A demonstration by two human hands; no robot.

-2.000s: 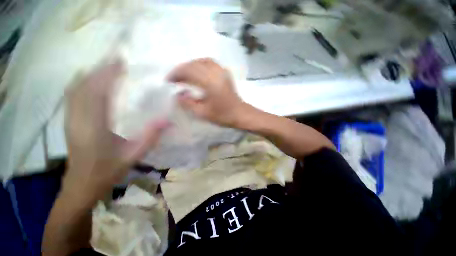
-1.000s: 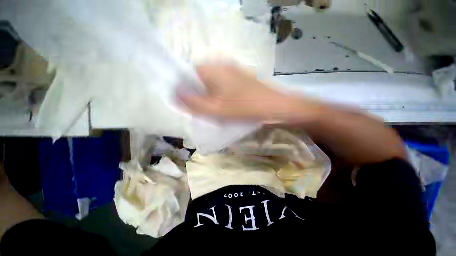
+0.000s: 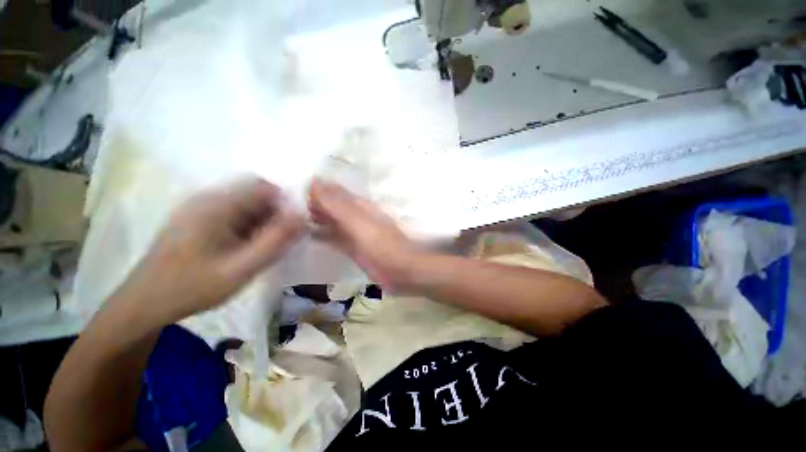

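Note:
A large white fabric piece (image 3: 221, 97) lies over the white table and hangs past its front edge. My left hand (image 3: 225, 234) and my right hand (image 3: 358, 229) are bare and close together at the near part of this fabric. Both hold it with bent fingers; the fingertips are blurred. Cream-yellow cut pieces (image 3: 398, 327) lie on my lap, with a crumpled pile (image 3: 287, 397) to their left. The sewing machine's foot area (image 3: 444, 57) shows beyond the fabric's right edge.
Black snips (image 3: 632, 35) and a slim white-handled tool (image 3: 610, 86) lie on the machine bed. Black scissors handles (image 3: 786, 84) show in white cloth at the right. A printed ruler tape (image 3: 610, 168) runs along the table edge. A blue basket (image 3: 778, 305) with white pieces stands right of my lap.
My left hand has come back into view and onto the fabric beside my right hand. The fabric's near part is now between both hands. The view has tilted.

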